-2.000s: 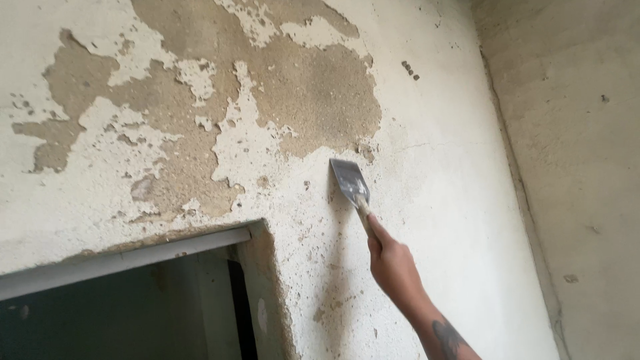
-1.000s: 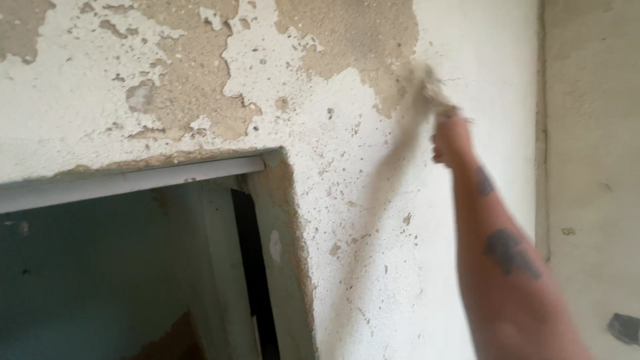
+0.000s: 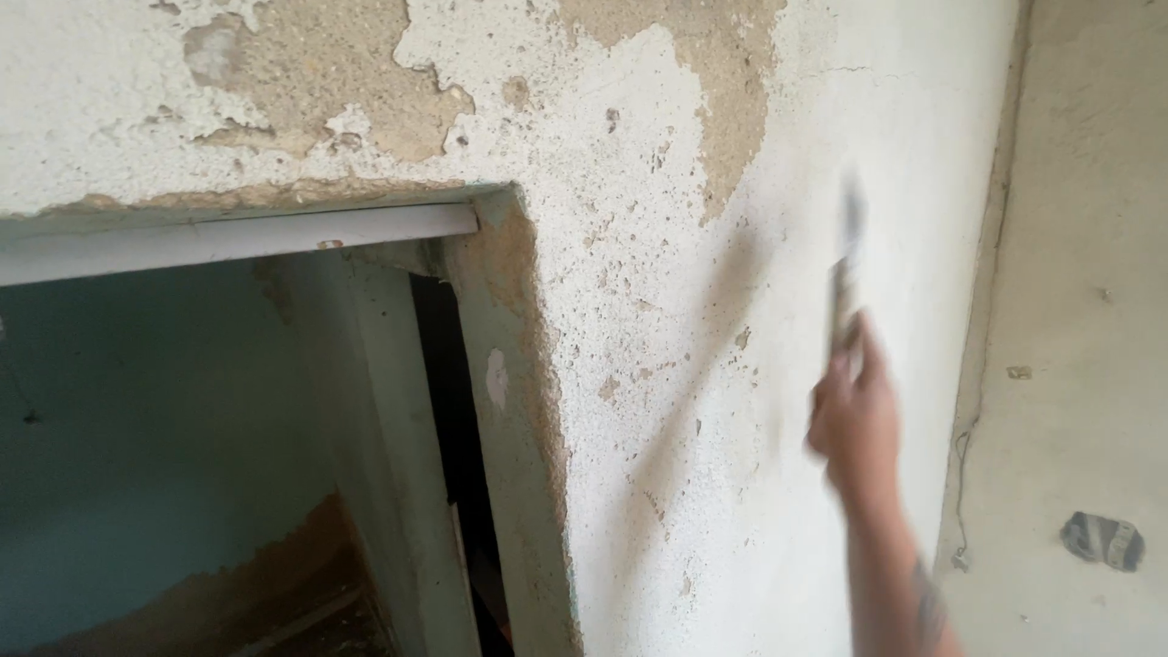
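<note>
My right hand (image 3: 856, 429) grips the handle of a scraper with a flat metal blade (image 3: 853, 214), blurred by motion. The blade points up in front of the white painted wall (image 3: 839, 119), right of a strip of bare tan plaster (image 3: 730, 119). Whether the blade touches the wall cannot be told. A blurred shadow of the arm and tool falls on the speckled paint to their left. My left hand is out of view.
At the left is an opening with a rough-edged jamb (image 3: 493, 365) and a pale bar (image 3: 246, 239) across its top. A corner with a long crack (image 3: 999, 210) meets a beige wall (image 3: 1086, 146) at the right, which has a dark recessed box (image 3: 1102, 540).
The scraper has moved lower and to the right of the bare plaster, where a tan strip now reaches farther down than a second ago. The view has shifted downward.
</note>
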